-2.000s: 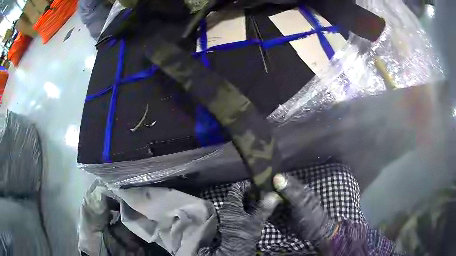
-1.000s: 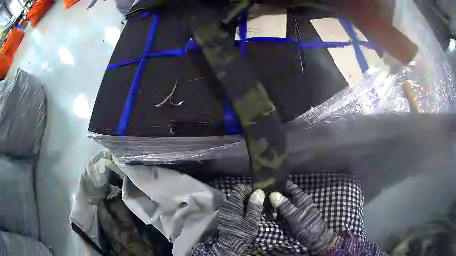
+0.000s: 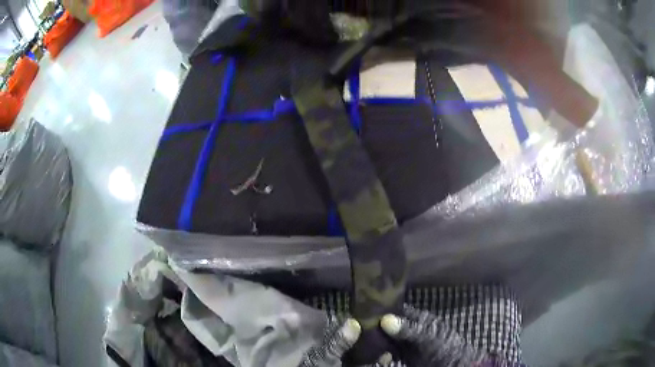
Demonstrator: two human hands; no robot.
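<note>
A long camouflage strap piece [image 3: 363,208] runs from the far side of the black wrapped bale down to the person's lap. Both gloved hands hold its near end at the bottom edge of the picture. My left hand [image 3: 334,344] is at its left side, with the pale thumb tip on the edge. My right hand [image 3: 424,337] is at its right side, its pale thumb tip also on the strap. Both hands are blurred and partly cut off by the lower edge; the fingers under the strap are hidden. The strap's far end merges into dark material.
Blue strapping [image 3: 205,161] crosses the bale [image 3: 280,172]. Loose threads [image 3: 251,183] lie on it. Clear wrap [image 3: 553,168] covers its right end, with a yellow stick [image 3: 587,172] there. A white-grey sack [image 3: 237,322] with dark pieces stands near left. Grey sacks [image 3: 32,190] and orange bags [image 3: 115,14] are at left.
Both hands have moved lower in the picture with the strap's near end, now partly out of frame. The bale appears lower and further right than two seconds ago, and the strap lies steeper.
</note>
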